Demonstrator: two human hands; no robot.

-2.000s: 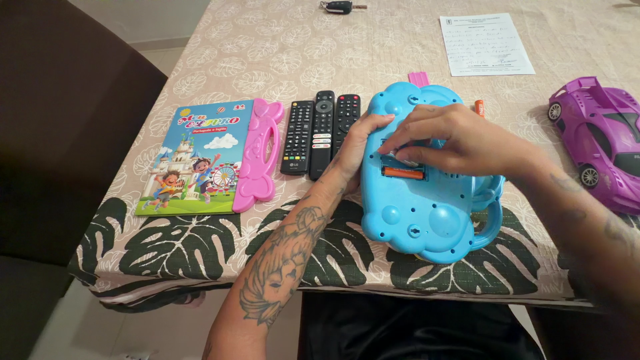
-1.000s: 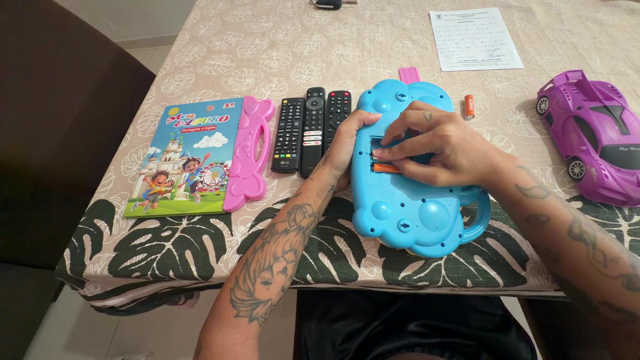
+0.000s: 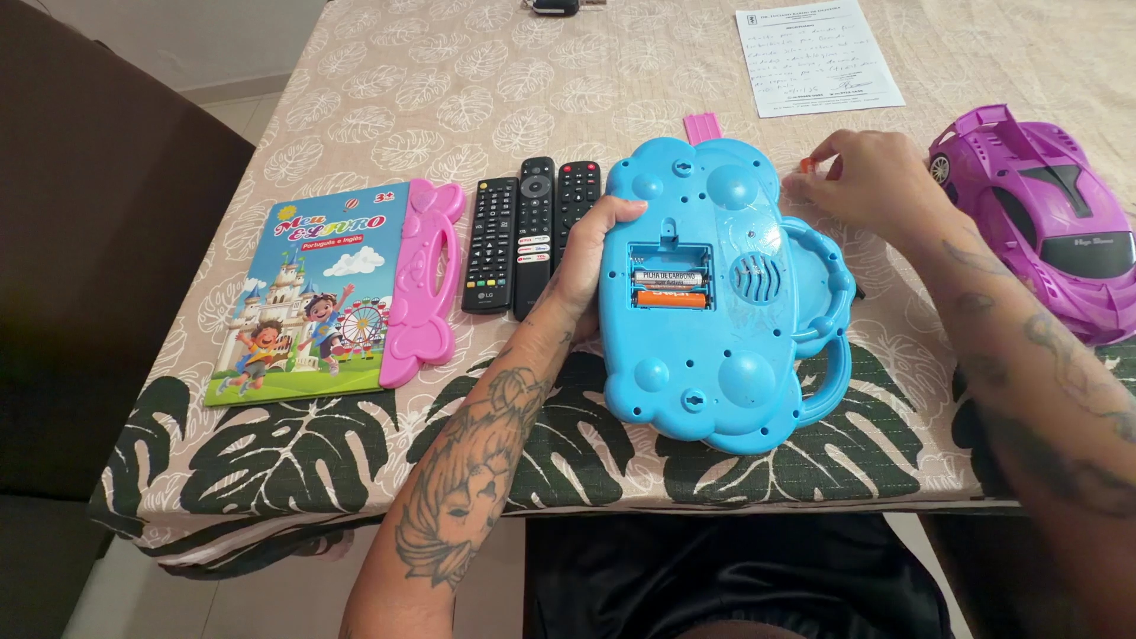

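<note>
A blue plastic toy (image 3: pixel 701 355) lies back side up on the table, its battery compartment uncovered. Two batteries lie in the lower part of the compartment, one silvery and an orange one (image 3: pixel 672 300) below it; the upper slot shows bare springs. My left hand (image 3: pixel 590 257) grips the toy's left edge, thumb on top. Right of the toy's upper corner, my right hand (image 3: pixel 856 182) has thumb and fingertips around a small orange battery (image 3: pixel 807 165), mostly hidden by the fingers. A pink ribbed plastic piece (image 3: pixel 703 128) touches the toy's top edge.
Several remote controls, one a black LG remote (image 3: pixel 490 248), lie left of the toy, beside a children's book (image 3: pixel 311 293) with a pink handle. A purple toy car (image 3: pixel 1038 222) is at right. A written sheet of paper (image 3: pixel 816 58) and a black key fob (image 3: pixel 556 7) lie farther back.
My right hand has left the compartment and moved right to the loose orange battery, which lay on the cloth one second ago. The silvery battery now shows in the compartment. My left hand still holds the toy.
</note>
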